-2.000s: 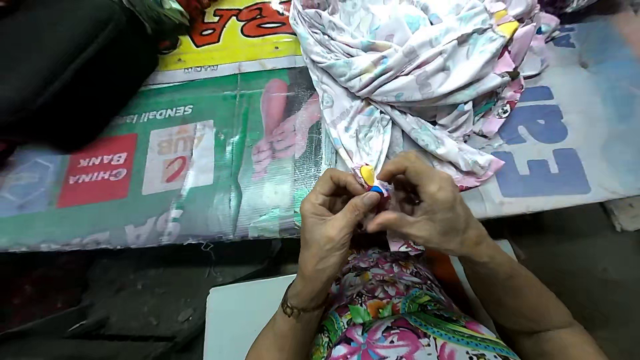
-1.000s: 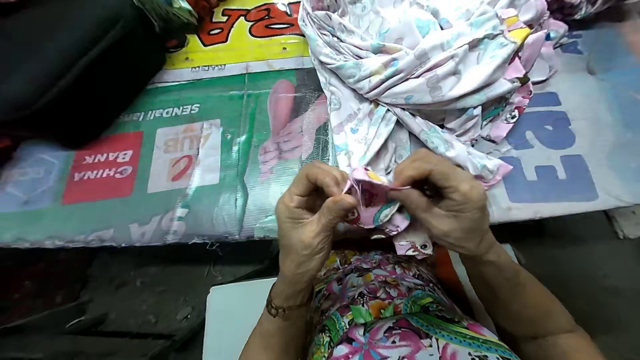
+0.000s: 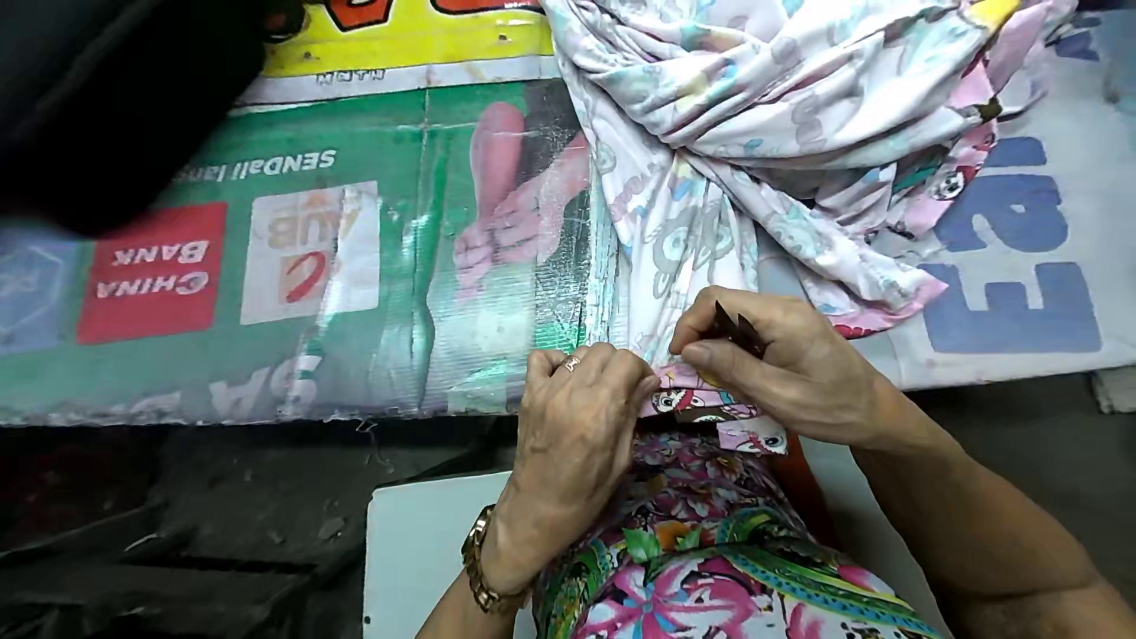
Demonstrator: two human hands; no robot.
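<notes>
A large bundle of thin white printed fabric (image 3: 781, 98) with a pink patterned border lies on the table, and one end of it hangs toward me. My left hand (image 3: 581, 413), with a ring and a gold-coloured bracelet, pinches the pink border strip (image 3: 701, 404) at the table's front edge. Just to the right, my right hand (image 3: 763, 364) has thumb and index finger together at the same border. Dark pointed blades, like those of small thread snips (image 3: 738, 330), stick out from its curled fingers. The tool's handle is hidden in the palm.
Printed tarpaulins, green (image 3: 382, 373) and white with blue letters (image 3: 896, 355), cover the table. A black object (image 3: 106, 98) juts in at upper left. Below the table edge are my floral-printed clothing (image 3: 674, 568) and a white flat surface (image 3: 417, 541).
The border that both hands held spread between them a second ago now lies flatter at the table edge. My left hand has turned knuckles up. Dark blades now show in my right hand.
</notes>
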